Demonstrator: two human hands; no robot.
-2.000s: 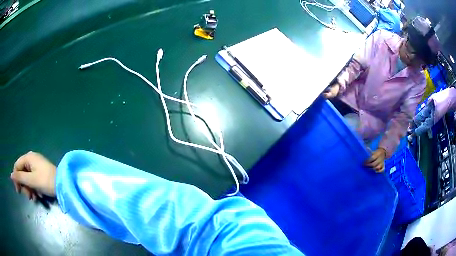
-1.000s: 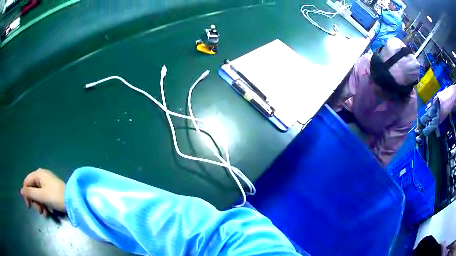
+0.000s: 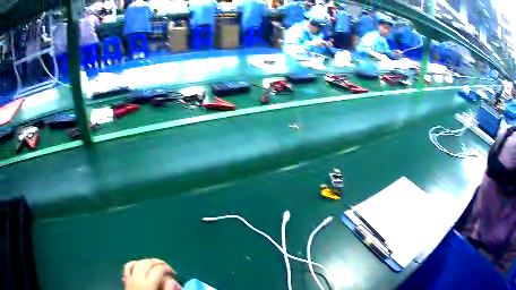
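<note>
My right hand (image 3: 150, 276), bare with a light blue sleeve, rests curled at the bottom edge and is partly cut off; whether it holds anything cannot be seen. My left hand is not in view. Thin white cables (image 3: 257, 231) with small plugs lie loose and crossing on the green bench, right of my hand, not touching it. A clipboard (image 3: 399, 218) with white paper and pens along its blue edge lies farther right. A small silver-grey and yellow component (image 3: 334, 184) stands behind the cables.
A blue bin (image 3: 458, 266) is at the lower right, beside a person in pink (image 3: 492, 209). Black foam (image 3: 17, 243) stands at left. A green rail (image 3: 226, 115) crosses behind; dark units and red clamps (image 3: 218, 103) lie beyond. A white coil (image 3: 447, 141) lies far right.
The view has lifted and swung left, bringing in the line, people beyond and black foam. My right hand now shows at the bottom edge, with most of its sleeve out of frame.
</note>
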